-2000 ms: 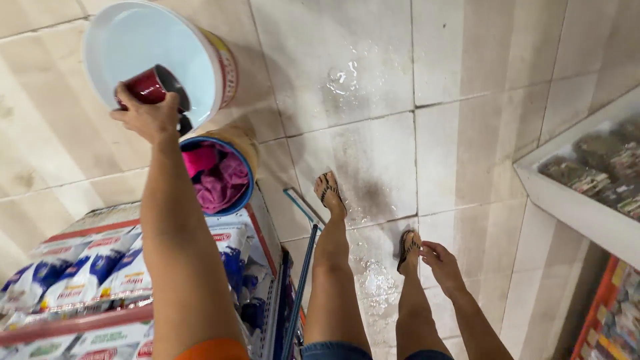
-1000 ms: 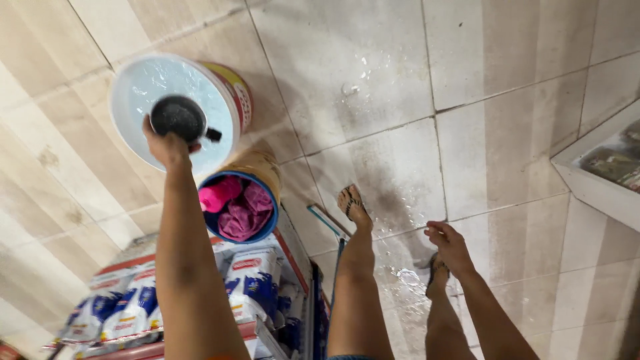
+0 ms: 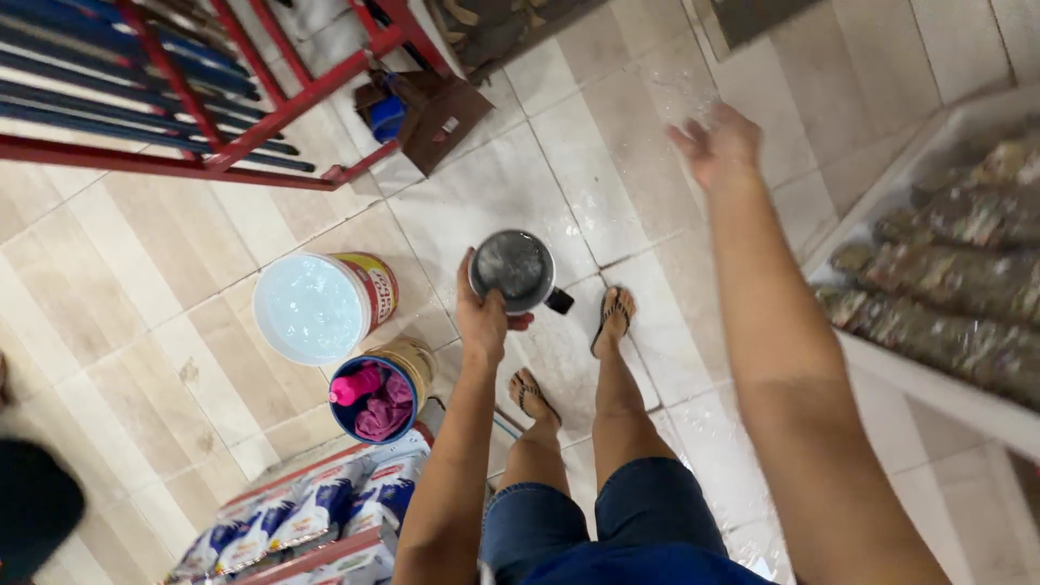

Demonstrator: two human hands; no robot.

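My left hand (image 3: 481, 325) grips a dark metal mug (image 3: 513, 268) with a black handle, its rim facing up and liquid inside. My right hand (image 3: 719, 146) is held out over the floor with its fingers apart, holding nothing, and water droplets show in the air beside it. Left of the mug stands a white plastic bucket (image 3: 313, 309) of water. Touching or close beside it, a smaller bucket with a blue rim (image 3: 374, 439) holds a pink bottle (image 3: 355, 385) and a pink cloth (image 3: 386, 406).
A red metal rack (image 3: 268, 122) with blue poles and a brown box (image 3: 443, 122) are at the upper left. Packaged bags (image 3: 317, 504) sit on a shelf below. A white-edged display bin (image 3: 934, 390) is at the right. Part of another person (image 3: 36, 504) shows at the left edge. The tiles (image 3: 715, 439) have wet patches.
My left hand has brought the mug out from over the white bucket to in front of me. My right hand has moved from beside my leg to far forward. The view has shifted strongly.
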